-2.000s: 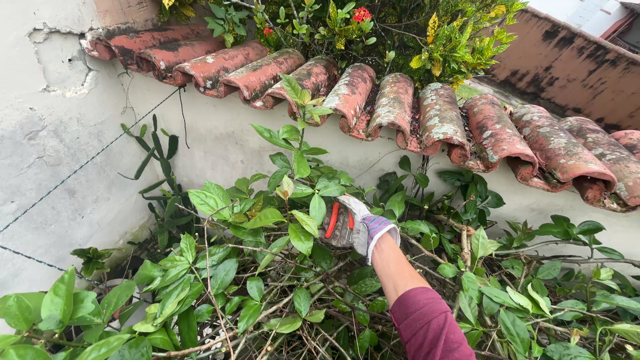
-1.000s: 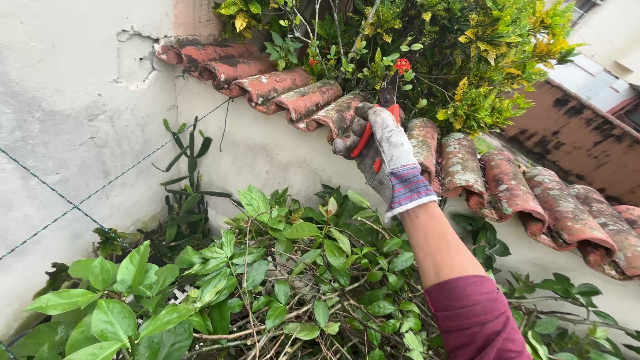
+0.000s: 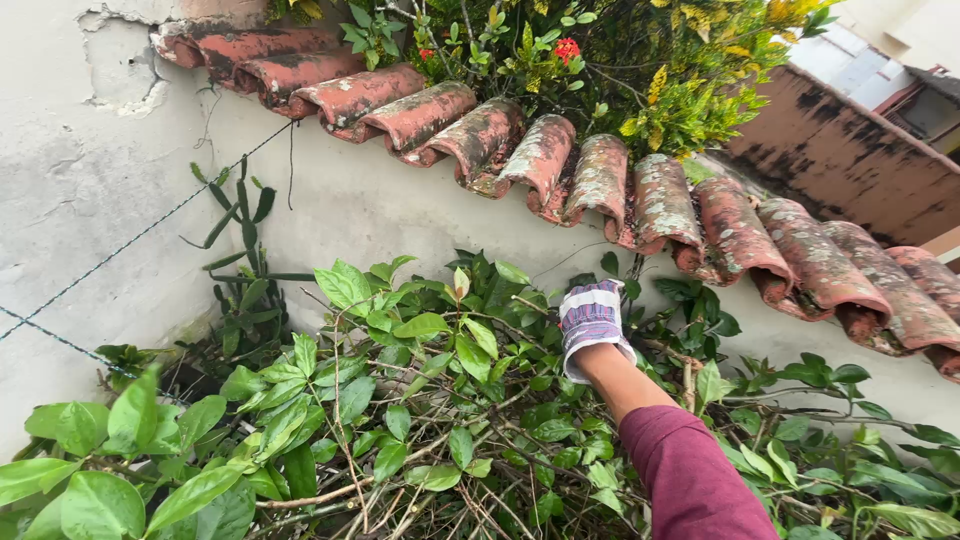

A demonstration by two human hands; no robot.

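My right hand (image 3: 596, 322), in a striped work glove with a pale cuff, reaches into the upper part of a leafy green shrub (image 3: 457, 360), close to the wall. Leaves and the glove's back hide its fingers. The red-handled pruning shears it gripped in the earlier views are almost wholly hidden; only a trace of red shows at the glove's left edge. Thin bare stems (image 3: 420, 457) tangle below the hand. My left hand is out of view.
Curved clay roof tiles (image 3: 600, 180) cap the pale wall (image 3: 360, 217), with a red-flowered bush (image 3: 566, 50) behind them. A cactus (image 3: 247, 217) grows in the corner on the left. Dark twisted cords (image 3: 135, 240) cross in front of the wall there.
One second ago my right hand was up at the tiles by the red flower, with the shears visible; it has come down into the shrub. The view has also shifted.
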